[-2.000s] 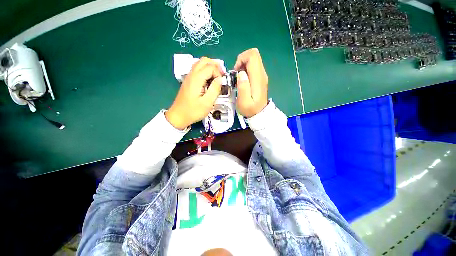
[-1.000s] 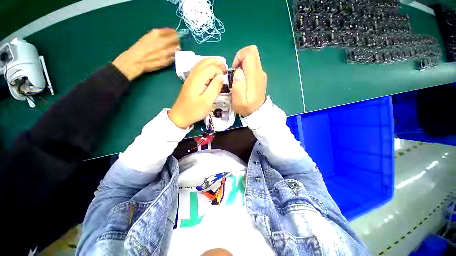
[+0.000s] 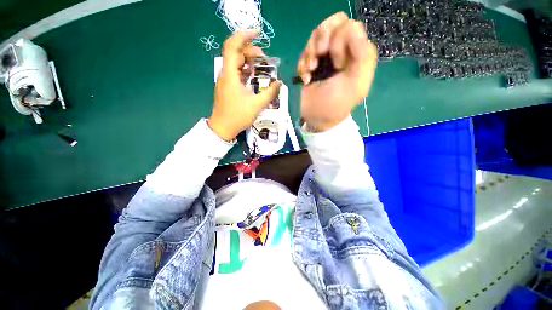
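Observation:
A white camera housing [image 3: 267, 134] lies on the green bench in front of me, with its upper cavity open and a slim white antenna along its right side. My left hand [image 3: 237, 92] is around the upper part of the housing, thumb and fingers on either side of the cavity. My right hand [image 3: 339, 69] is raised to the right of the housing, clear of it, and blurred. Its curled fingers hold a small dark part [image 3: 322, 70], mostly hidden. Thin dark and red wires [image 3: 252, 151] hang at the housing's lower left.
A tangled white cord heap [image 3: 240, 14] lies at the far side, with a small looped white piece [image 3: 209, 42] beside it. Another housing [image 3: 31, 75] lies at the left. Rows of dark modules [image 3: 427, 33] stand at the right. A blue bin [image 3: 423, 187] is below the bench.
My right hand has moved up and right, off the housing, with a dark part in it. The other person's dark-sleeved arm has gone, and a small looped white piece now lies near the cords.

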